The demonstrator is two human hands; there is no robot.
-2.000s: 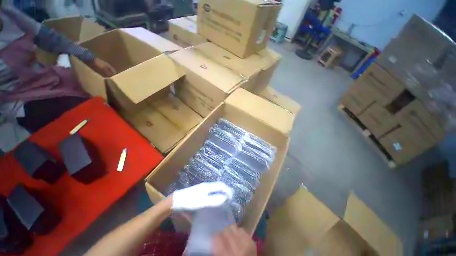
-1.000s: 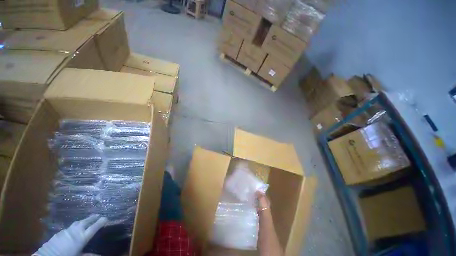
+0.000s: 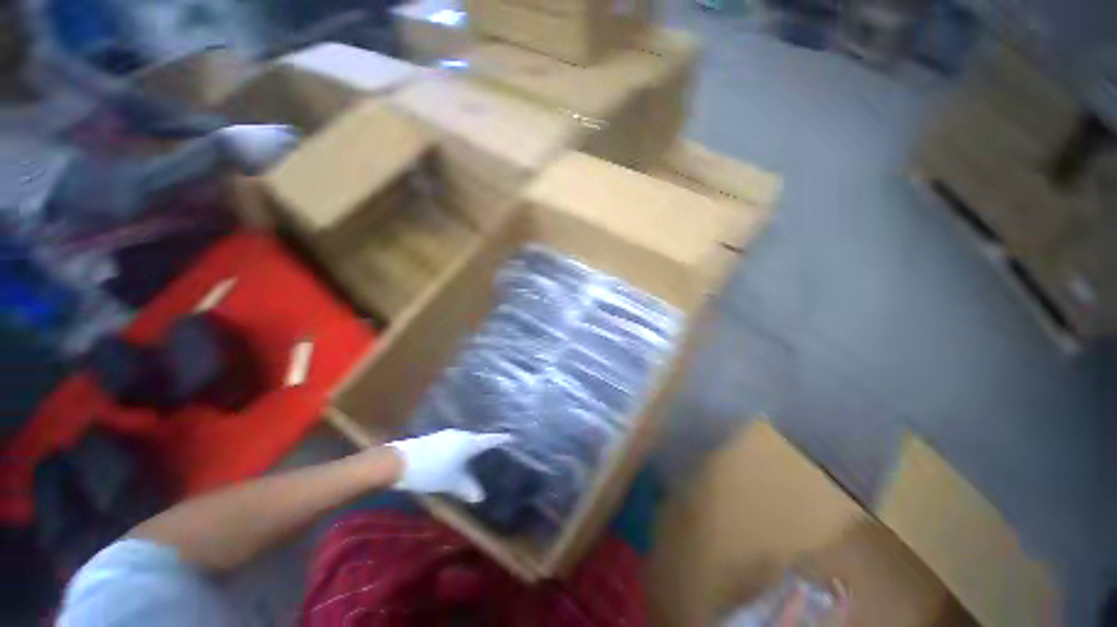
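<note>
My left hand (image 3: pixel 447 464), in a white glove, is at the near end of the large carton (image 3: pixel 423 321). Its thumb and fingers are at a black part (image 3: pixel 510 488); blur hides whether it grips it. Bagged parts (image 3: pixel 557 355) in shiny wrap lie in rows in the carton. My right hand (image 3: pixel 802 609), bare, blurred and cut off by the bottom edge, is low in the bag carton (image 3: pixel 747 508) with a clear bubble bag (image 3: pixel 769 605) at its fingers.
Several black parts (image 3: pixel 202 355) and two pale strips (image 3: pixel 299 364) lie on the red table cover (image 3: pixel 276 288) at left. A coworker's gloved hand (image 3: pixel 257 145) is by an open carton (image 3: pixel 349 165). Closed cartons (image 3: pixel 502 135) stand behind; palletised cartons (image 3: pixel 1011 184) are at right.
The view has swung back left from the bag carton, bringing the red table in again. The right hand with a bubble bag now shows only at the bottom edge.
</note>
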